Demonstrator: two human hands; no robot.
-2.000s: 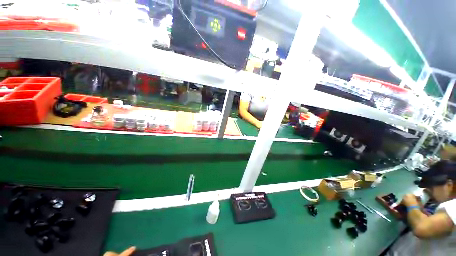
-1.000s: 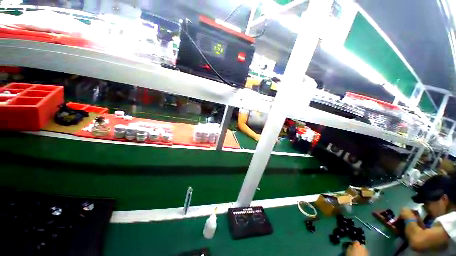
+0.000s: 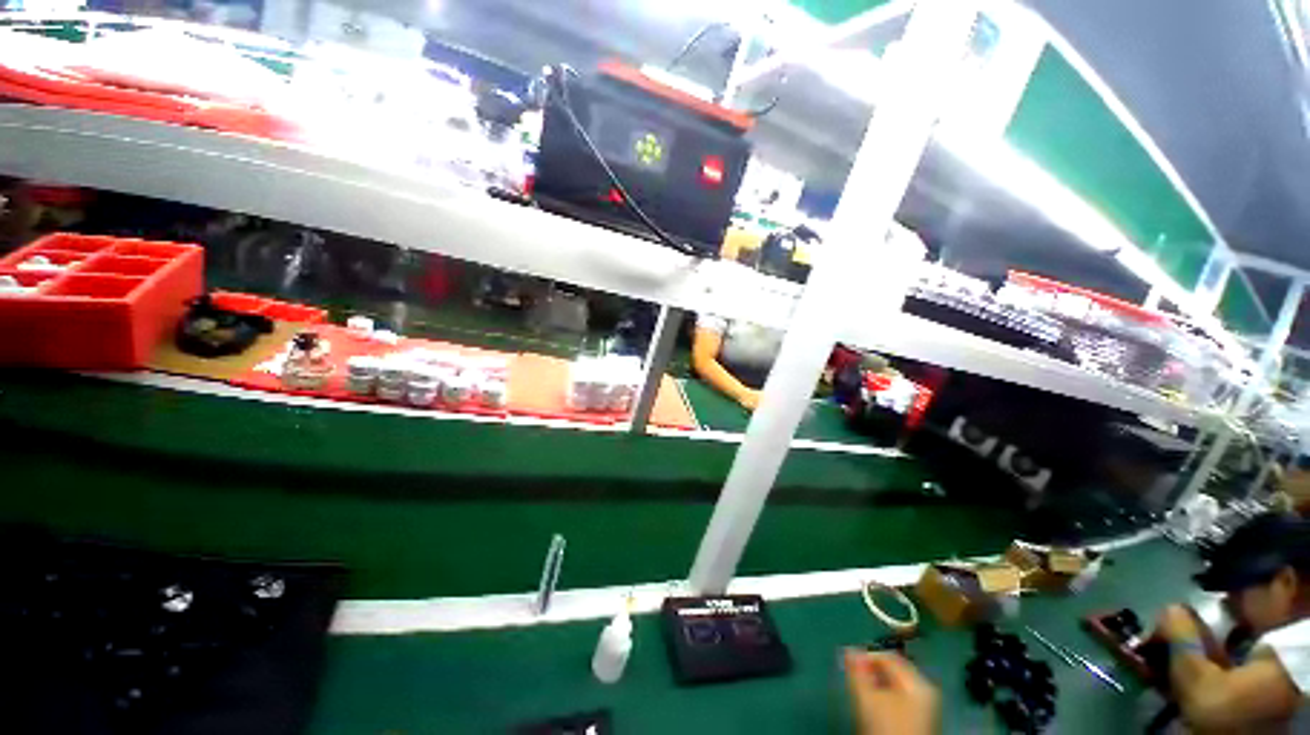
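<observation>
My right hand [image 3: 894,695] is blurred and cut off by the bottom edge, left of a pile of glossy black housings [image 3: 1010,678]; whether it holds anything is unclear. My left hand is out of the picture. The top of a black lettered fixture [image 3: 563,725] shows at the bottom edge. A spare black fixture [image 3: 727,638] lies by the white post. A white needle-tip bottle [image 3: 614,645] stands upright left of it. A dark tray [image 3: 158,646] at the lower left holds black housings, hard to make out, and two shiny round pieces.
A white post [image 3: 805,338] rises behind the spare fixture. A pale ring [image 3: 891,607] and open brown cartons [image 3: 958,590] lie at the right. Slim tools [image 3: 1075,658] lie beyond the pile. A person in a dark cap [image 3: 1247,554] works at the far right. A red divided bin [image 3: 108,305] stands opposite.
A hand at the lower left by the fixtures has left the picture. My right hand appeared at the black pile and has moved left from it. The near fixture has sunk mostly out of view.
</observation>
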